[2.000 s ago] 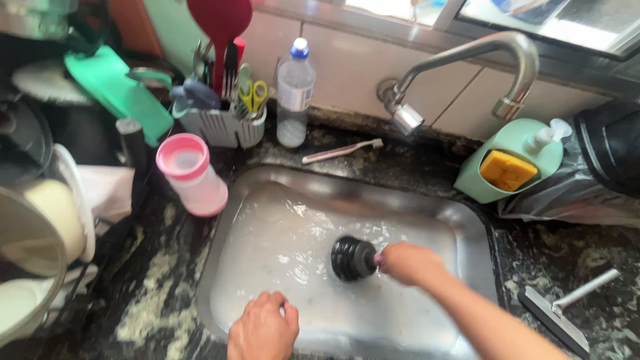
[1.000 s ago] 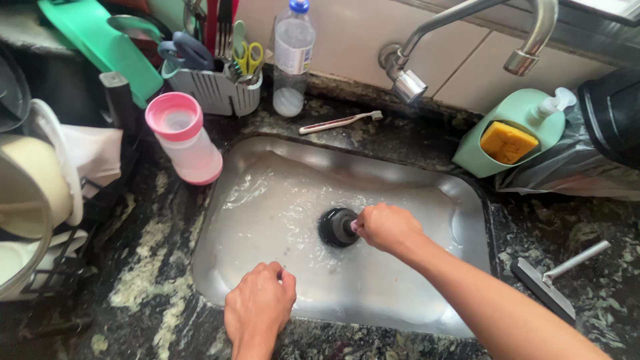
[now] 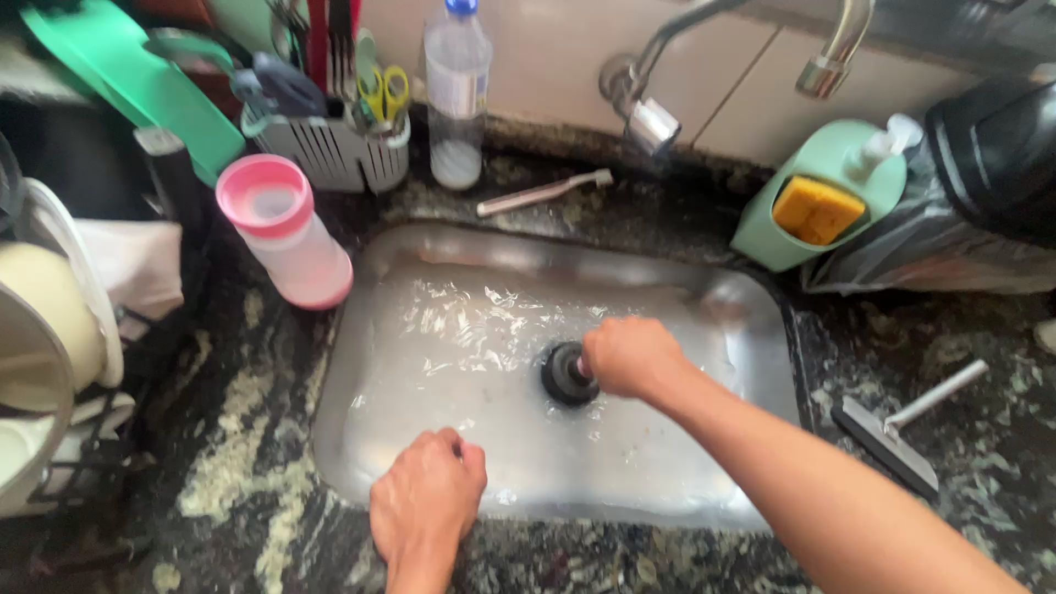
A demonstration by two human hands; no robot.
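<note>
My right hand (image 3: 631,355) is closed around the handle of a black rubber plunger (image 3: 568,378), whose cup sits partly in cloudy water in the middle of a stainless steel sink (image 3: 577,256). Only a small pinkish bit of the handle shows between fist and cup. Ripples and glints spread over the water to the left of the cup. My left hand (image 3: 433,491) rests at the sink's near left edge, its fingers curled; whether anything is inside them is hidden. A chrome faucet (image 3: 825,76) reaches over from the wall behind.
Behind the sink lie a toothbrush (image 3: 540,194), a plastic bottle (image 3: 458,99) and a utensil caddy (image 3: 322,153). A pink-rimmed cup (image 3: 289,239) stands left. At right are a green soap dispenser (image 3: 825,186) with a sponge (image 3: 817,210) and a small squeegee (image 3: 887,445). Dishes (image 3: 66,322) crowd the far left.
The plunger and my right hand have shifted a little within the sink, with the hand still gripping the handle. My left hand has stayed by the near left edge.
</note>
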